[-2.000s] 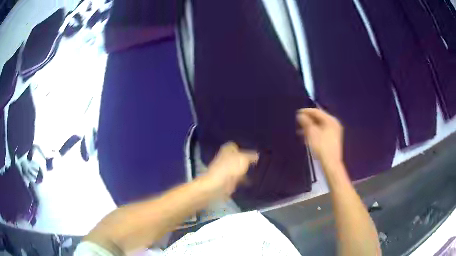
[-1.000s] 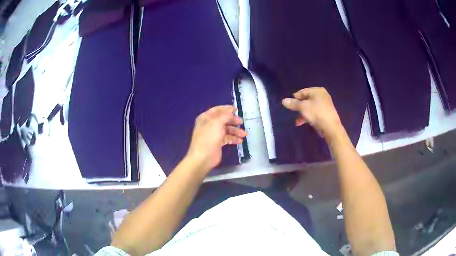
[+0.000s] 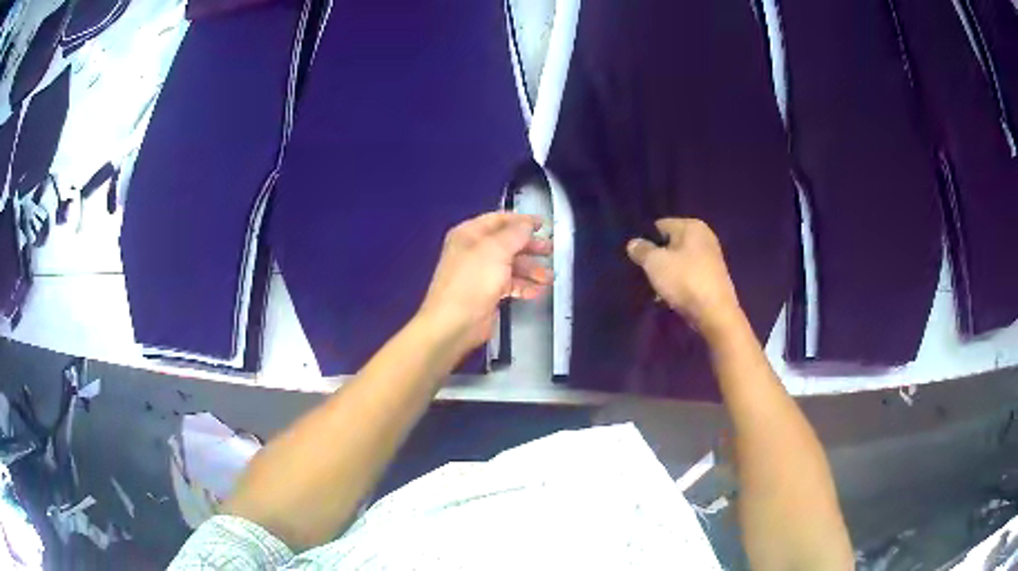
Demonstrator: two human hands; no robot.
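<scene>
Long dark stacks of cut panels lie side by side. My left hand is over the lower right edge of a blue-purple stack, its half-curled fingers apart at the narrow gap. Nothing shows clearly in it. My right hand is above the darker purple stack right of the gap, thumb and forefinger close together. A small dark spot shows between them; I cannot tell whether it is a tool, cloth or shadow. A white edge runs along this stack's left side.
Another blue-purple stack lies left, and more dark stacks lie right. Small dark pieces and pale paper are at far left. The white table edge curves across, above a grey floor with scraps.
The view has shifted right along the stacks since the first frame. My hands moved from the dark stack to either side of the notched gap and have changed little over the last second.
</scene>
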